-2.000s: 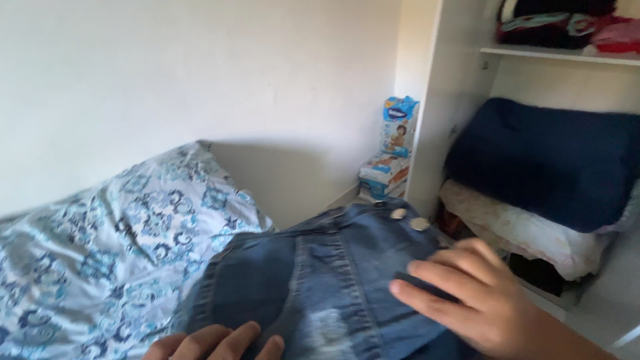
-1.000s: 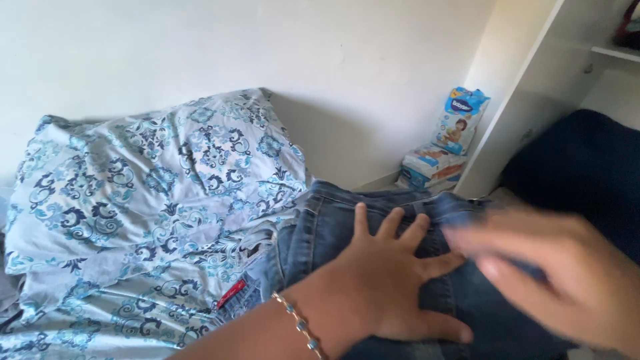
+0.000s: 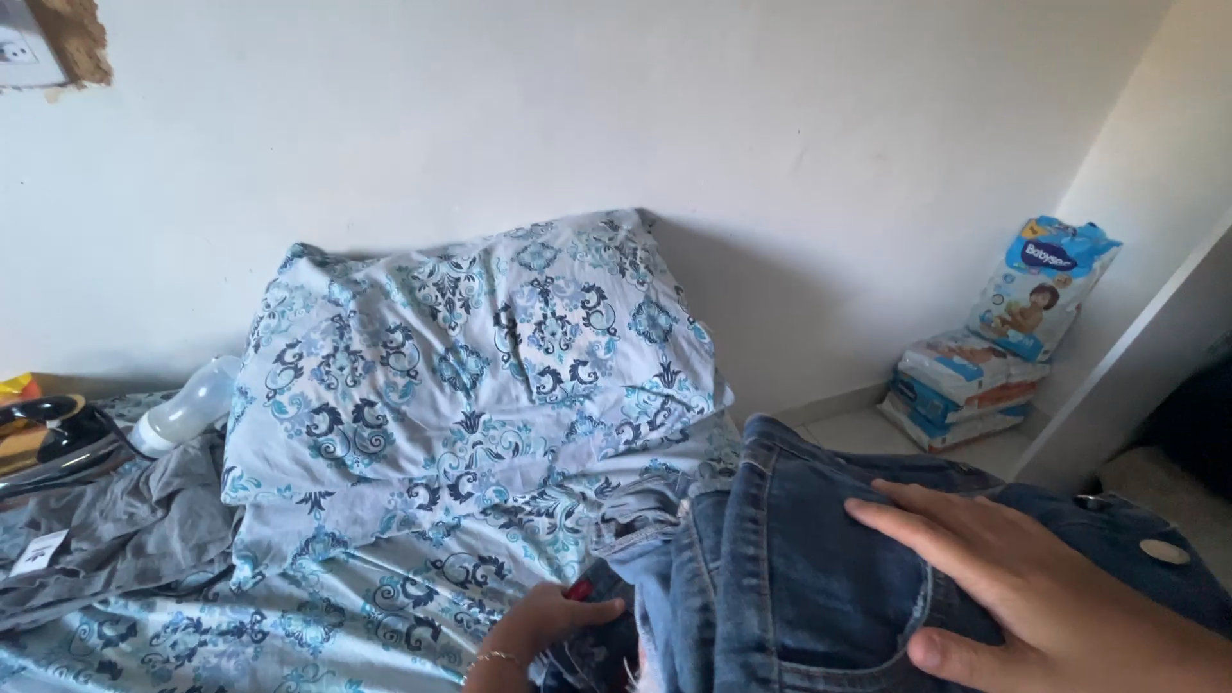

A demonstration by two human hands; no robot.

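Note:
Folded blue denim garments (image 3: 818,539) lie in a pile at the lower right of the head view, with a metal button showing near the right edge. Across the top of the pile rests my right hand (image 3: 1020,587), its fingers spread on the denim. My left hand (image 3: 549,626), with a bracelet at the wrist, is low beside the pile's left side. Its thumb and fingers close on a darker denim piece (image 3: 602,645) that has a small red part. Most of that piece is hidden below the pile and the frame's edge.
A patterned pillow (image 3: 481,356) leans on the wall, over a matching sheet (image 3: 366,616). At left lie a grey cloth (image 3: 125,529) with a tag, a baby bottle (image 3: 188,409) and a black clothes iron (image 3: 58,433). Babysec diaper packs (image 3: 972,375) stand in the corner.
My left hand was flat on top of the denim one second ago and is now low at the pile's left side. My right hand has come down onto the denim. The view has swung left.

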